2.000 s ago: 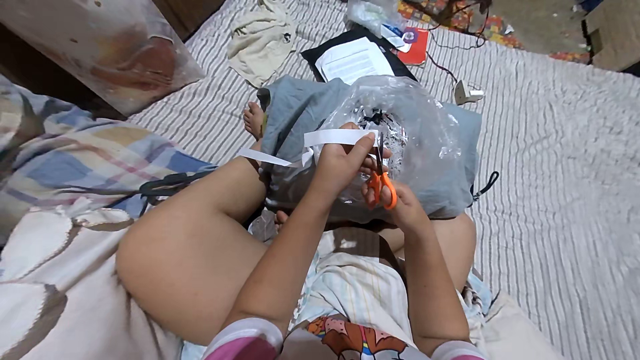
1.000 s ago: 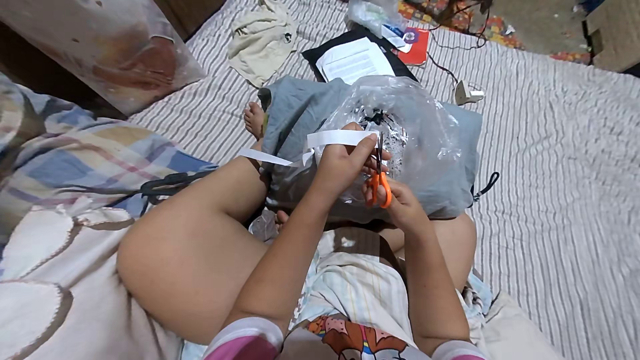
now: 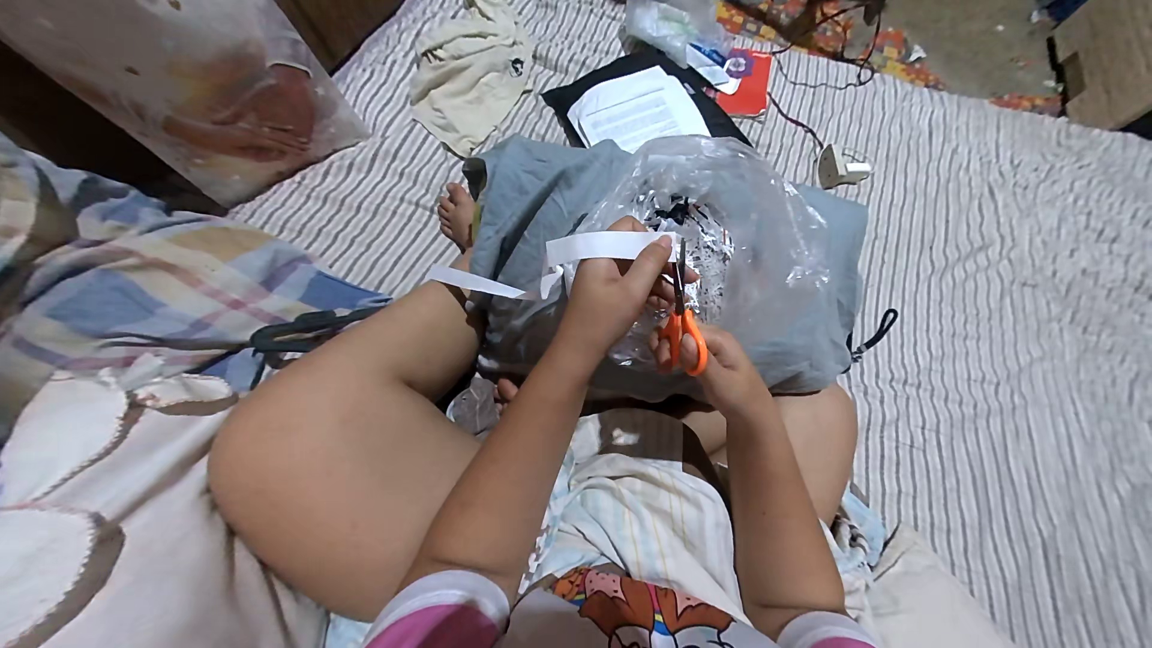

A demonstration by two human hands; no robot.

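My left hand (image 3: 616, 292) pinches a long white paper strip (image 3: 598, 246) near its right end, and the strip's folded tail hangs out to the left. Orange-handled scissors (image 3: 684, 337) are in my right hand (image 3: 720, 364), fingers through the loops, with the dark blades pointing up across the strip's end beside my left thumb. Below both hands a clear plastic bag (image 3: 778, 234) lies spread, holding small cut paper pieces (image 3: 711, 261) and some black scraps. The bag rests on a grey-blue cloth-covered cushion (image 3: 540, 198) across my lap.
Beyond the cushion, a printed paper sheet (image 3: 639, 108) lies on a black pouch (image 3: 562, 94), near a red booklet (image 3: 749, 85). A white plug adapter (image 3: 841, 168) with a cord is on the striped bedsheet (image 3: 990, 270). A beige cloth (image 3: 472, 76) lies at the upper left.
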